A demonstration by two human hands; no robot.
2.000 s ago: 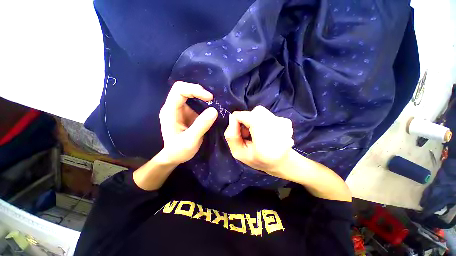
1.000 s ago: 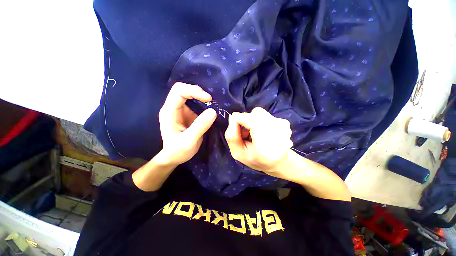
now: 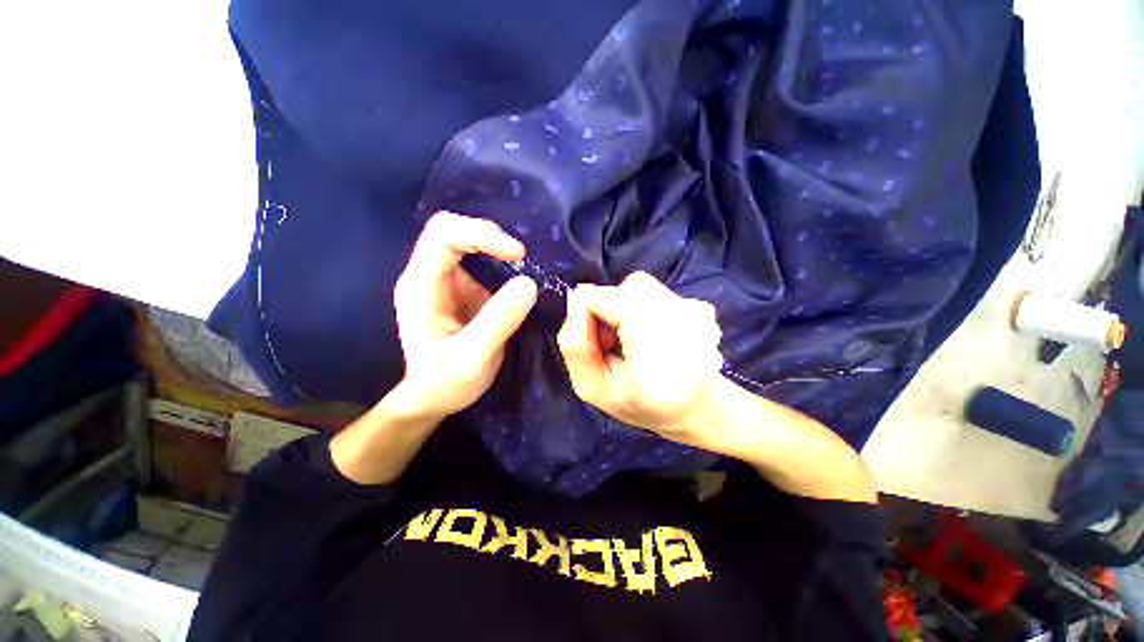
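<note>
The shiny navy lining [image 3: 866, 163] with small pale motifs lies bunched over the matte navy shell fabric [image 3: 364, 113]. My left hand [image 3: 454, 320] pinches a dark fold of the garment between thumb and index finger, with small white stitches showing at the fingertips. My right hand [image 3: 646, 345] is closed at the same fold, just right of the left fingertips, with thumb and index finger together. I cannot make out a needle between its fingers. White basting thread [image 3: 261, 270] runs along the shell's left edge, and another white line of stitches crosses the lining by my right wrist.
A white thread cone [image 3: 1066, 321] and a navy thread cone [image 3: 1019, 419] lie on the table at right. Thin metal loops [image 3: 1041, 223] lie above them. A wooden frame and dark and red cloth [image 3: 57, 332] are at lower left. Red items [image 3: 966, 564] are at lower right.
The whole view has shifted slightly, with garment and cones a little further left. Both hands keep nearly the same pose at the fold. The white stitches between the fingertips look slightly different.
</note>
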